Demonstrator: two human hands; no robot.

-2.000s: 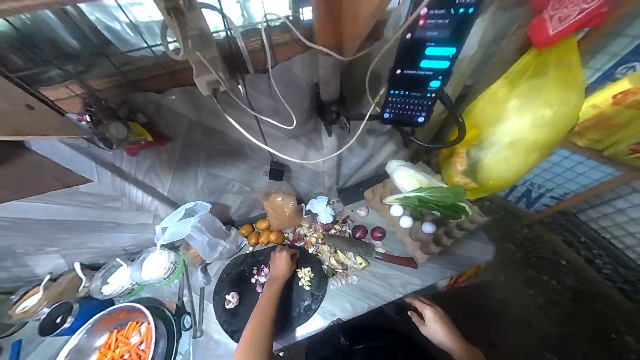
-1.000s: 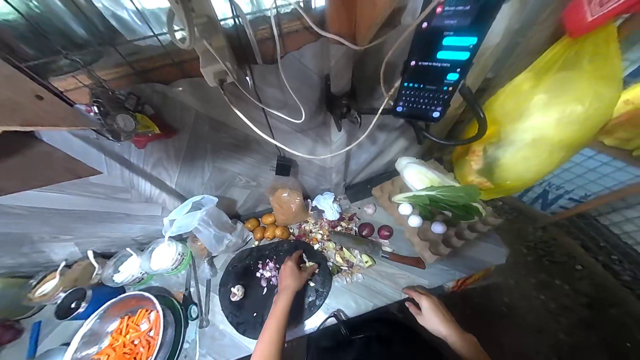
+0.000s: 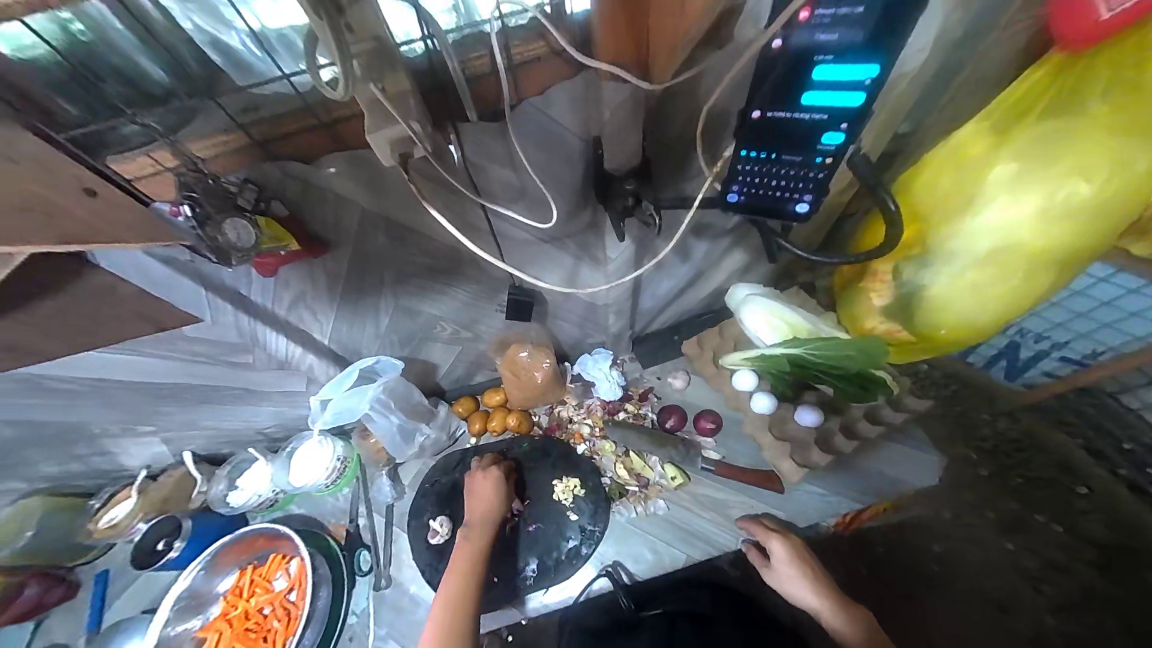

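Observation:
My left hand [image 3: 491, 490] rests on the round black chopping board [image 3: 549, 531], its fingers bent down over chopped red onion that it mostly hides; what it holds cannot be made out. Chopped garlic [image 3: 568, 491] lies on the board to the right of that hand, and a garlic bulb [image 3: 439, 529] at its left edge. My right hand [image 3: 783, 558] is at the table's front edge, fingers apart and holding nothing. A knife [image 3: 684, 455] with a wooden handle lies beyond it, its blade beside peelings [image 3: 621, 441].
Small orange-brown fruits [image 3: 498, 420] and a plastic bag [image 3: 387, 405] border the board's far side. A metal bowl of carrot strips [image 3: 310, 585] stands left. At right, an egg tray [image 3: 783, 450] holds eggs and leafy vegetables. A phone [image 3: 819, 108] and cables [image 3: 585, 290] hang above.
My left hand has moved left across the board, from beside the chopped garlic to over the chopped onion. The garlic is now uncovered. My right hand stays near the table's front edge.

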